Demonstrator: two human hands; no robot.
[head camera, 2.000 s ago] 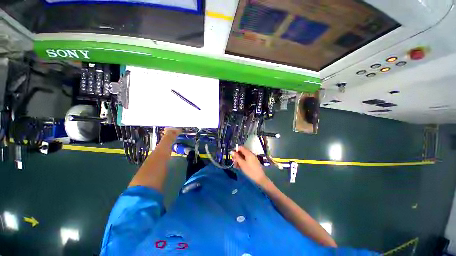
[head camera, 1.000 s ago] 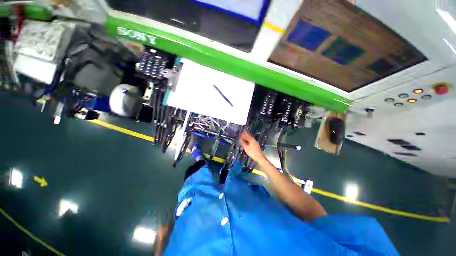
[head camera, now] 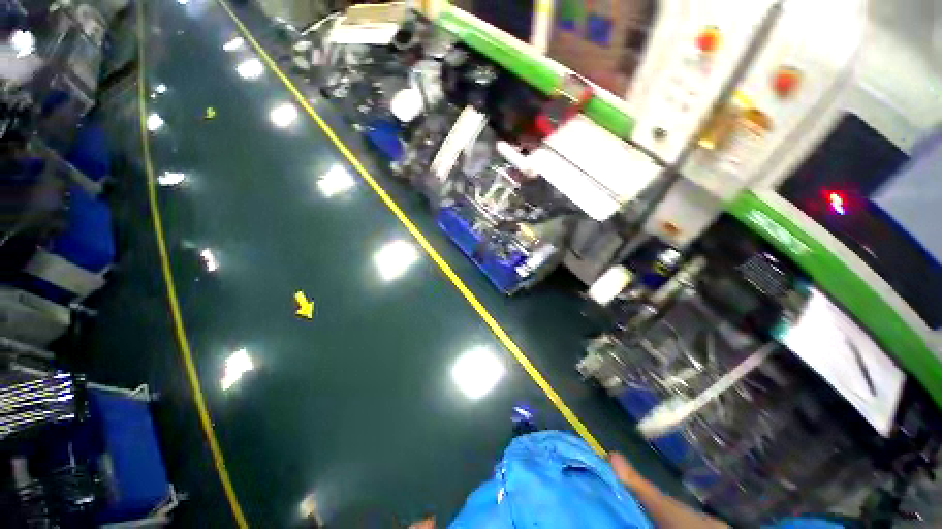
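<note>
The record sheet [head camera: 835, 346] lies on the clipboard below the green bar at the right, with a dark pen [head camera: 861, 368] on it. The clipboard's teal edge [head camera: 793, 308] shows at its left. Tape feeders [head camera: 770, 439] fill the area below, blurred. My right hand [head camera: 626, 477] is low, left of the feeders and away from the sheet; its fingers are blurred, and I cannot tell whether it holds anything. Only a sliver of skin, probably my left hand [head camera: 421, 524], shows at the bottom edge, cut off.
A green floor [head camera: 341, 413] with yellow lines runs up the aisle. Another machine with a blue bin [head camera: 485, 253] stands ahead on the right. Blue bins and racks [head camera: 129, 444] line the left side. A long pale strip [head camera: 708, 391] sticks out from the feeders.
The view has swung left along the aisle, so the clipboard and feeders now sit at the far right. My right hand has come away from the feeders' front.
</note>
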